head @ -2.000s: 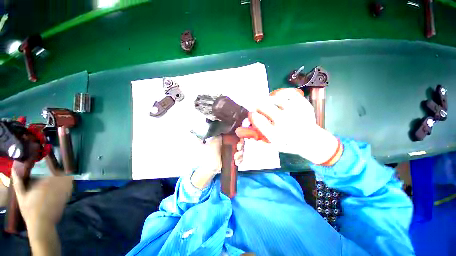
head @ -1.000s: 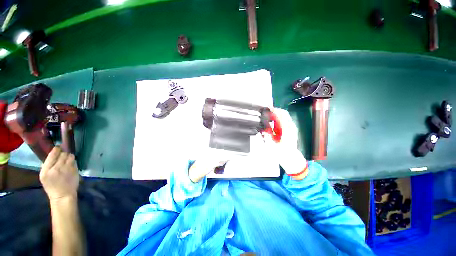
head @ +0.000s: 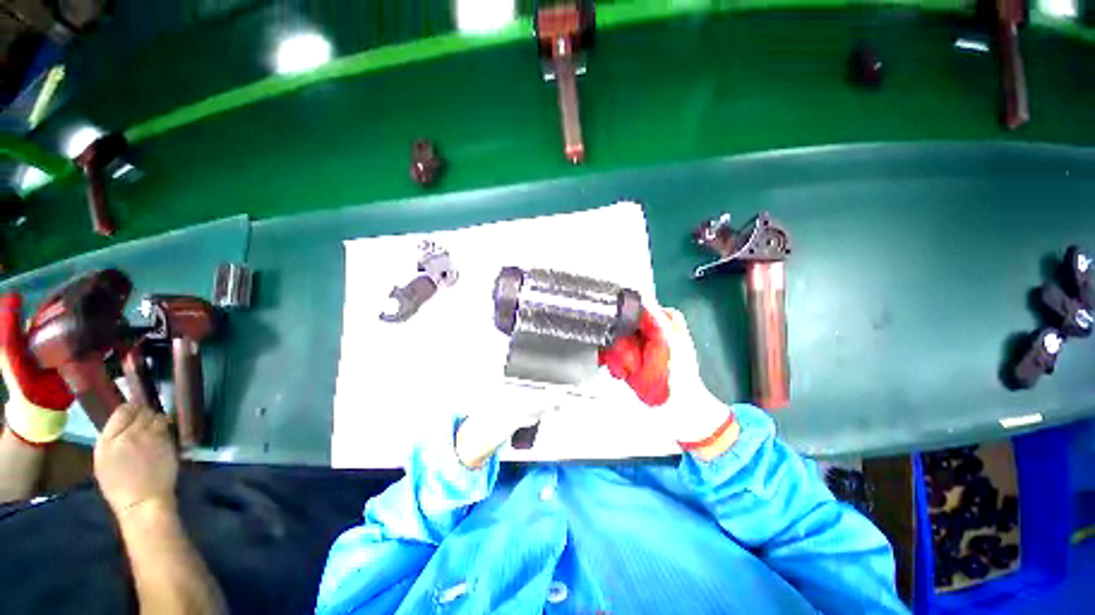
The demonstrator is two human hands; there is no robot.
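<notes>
The handle unit [head: 525, 435] is held over the white work sheet [head: 384, 360], its head towards me and most of its grip hidden. A brush roller [head: 564, 303] with bristle rows and silver strips lies across it between dark end pieces. A smooth metal plate [head: 552, 359] shows below the roller. My left hand [head: 492, 430] is around the grip, its fingers mostly hidden behind the plate. My right hand [head: 654, 366], in a glove with red-orange fingers, grips the unit at the roller's right end. A loose side arm [head: 419, 286] lies on the sheet's left part.
Another handle unit [head: 766, 324] without a roller lies right of the sheet. Dark end parts [head: 1057, 315] lie far right. A bare metal barrel [head: 233, 285] stands left. Another worker's hands hold a unit at left. A blue parts bin [head: 1045, 517] is below right.
The unit has turned so the roller lies crosswise and faces me, with the plate below. My right hand has moved to the roller's right end. The view has shifted, showing more belt.
</notes>
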